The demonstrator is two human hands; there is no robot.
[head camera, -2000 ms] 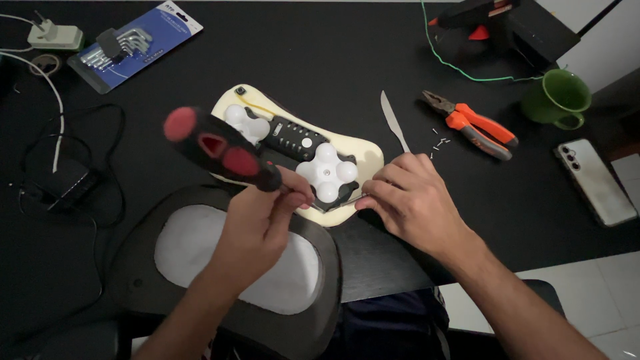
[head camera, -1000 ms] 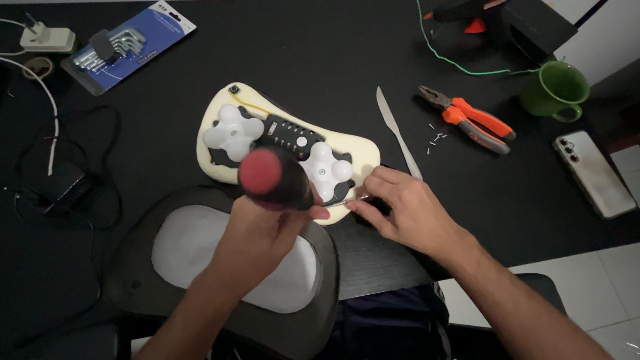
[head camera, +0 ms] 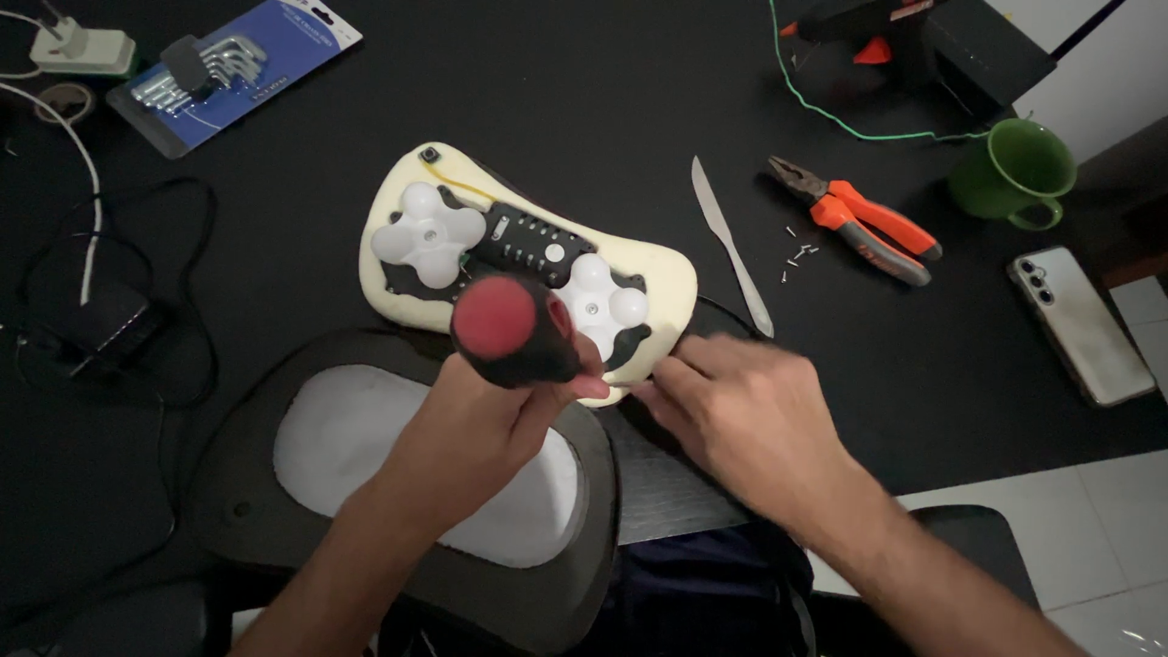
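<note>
My left hand (head camera: 497, 411) is closed at the lower edge of a cream foam massager pad (head camera: 671, 274). A red and black screwdriver handle (head camera: 511, 328) rises in front of that hand; the fingers around it are partly hidden. My right hand (head camera: 744, 411), slightly blurred, is at the pad's lower right corner, its fingertips near the screwdriver's tip end; whether they hold anything cannot be told. Two white four-lobed massage heads (head camera: 429, 234) and a black perforated housing (head camera: 534, 242) sit in the pad. Below lies a dark cover (head camera: 237, 465) with a white oval panel (head camera: 351, 429).
A table knife (head camera: 725, 237), several small screws (head camera: 797, 255) and orange-handled pliers (head camera: 858, 224) lie right of the pad. Farther right are a green mug (head camera: 1017, 173) and a phone (head camera: 1086, 324). A hex key set (head camera: 237, 68) and cables (head camera: 91, 219) are on the left.
The screwdriver handle has tilted, its red end now lying left of my left hand's fingers. My right hand has shifted slightly away from the pad's corner.
</note>
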